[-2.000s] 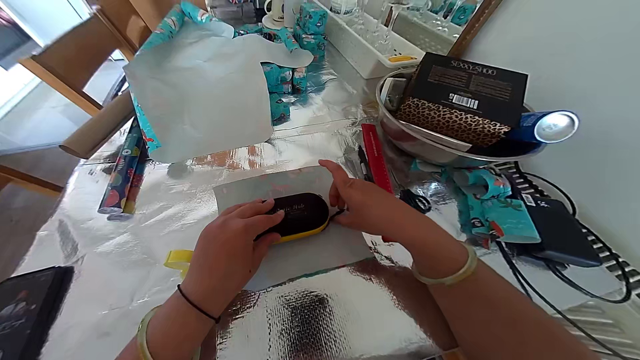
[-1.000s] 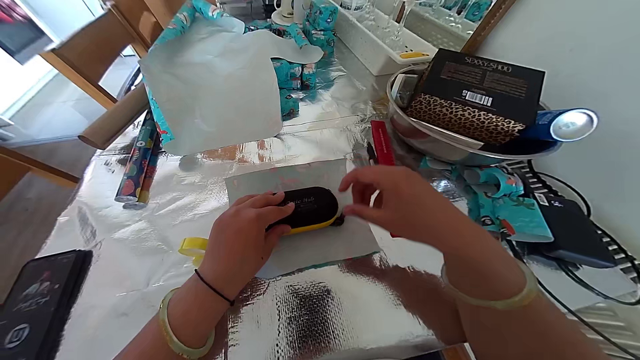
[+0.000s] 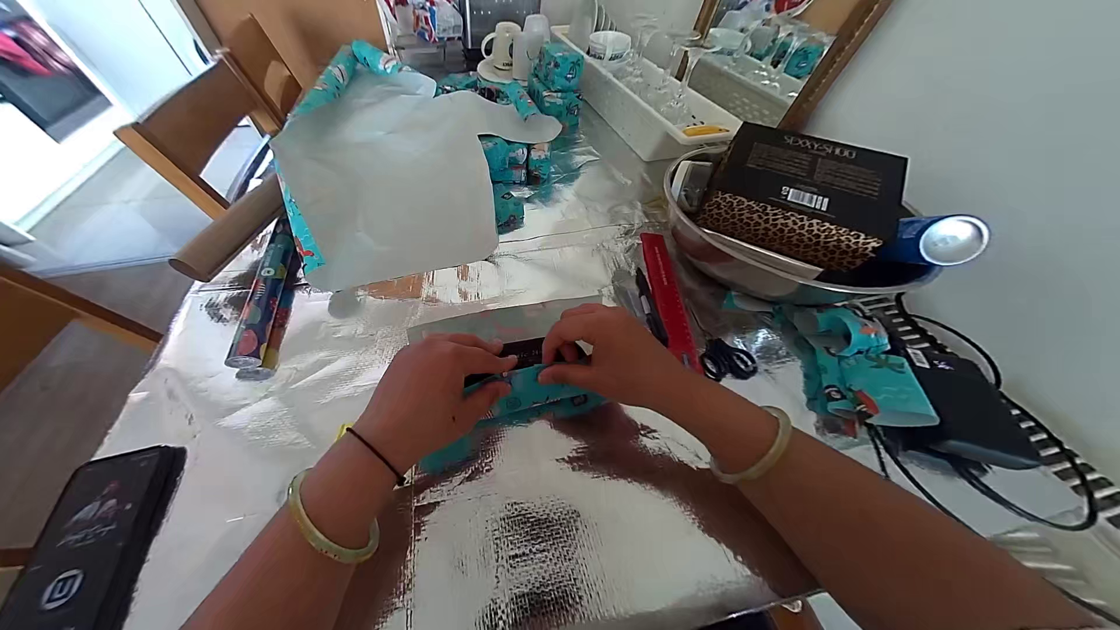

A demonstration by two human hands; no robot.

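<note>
A dark oblong case (image 3: 525, 350) lies on a cut sheet of wrapping paper (image 3: 472, 322), pale side up, at the middle of the table. The sheet's near edge is folded up over the case and shows its teal printed side. My left hand (image 3: 437, 385) holds the fold and the case from the left. With bent fingers, my right hand (image 3: 604, 350) pinches the fold at the case's right part. Much of the case is hidden by paper and fingers. A bit of yellow tape (image 3: 343, 430) shows behind my left wrist.
Right of my hands lie a red ruler (image 3: 669, 302), a black pen (image 3: 649, 302) and black-handled scissors (image 3: 728, 360). Behind them a metal bowl (image 3: 752, 278) holds a black box and a blue can. A large paper sheet (image 3: 394, 184) and rolls (image 3: 262, 306) lie back left.
The near part of the sheet, flat before, is now folded up over the case. My right hand has come back from beside the case onto the fold.
</note>
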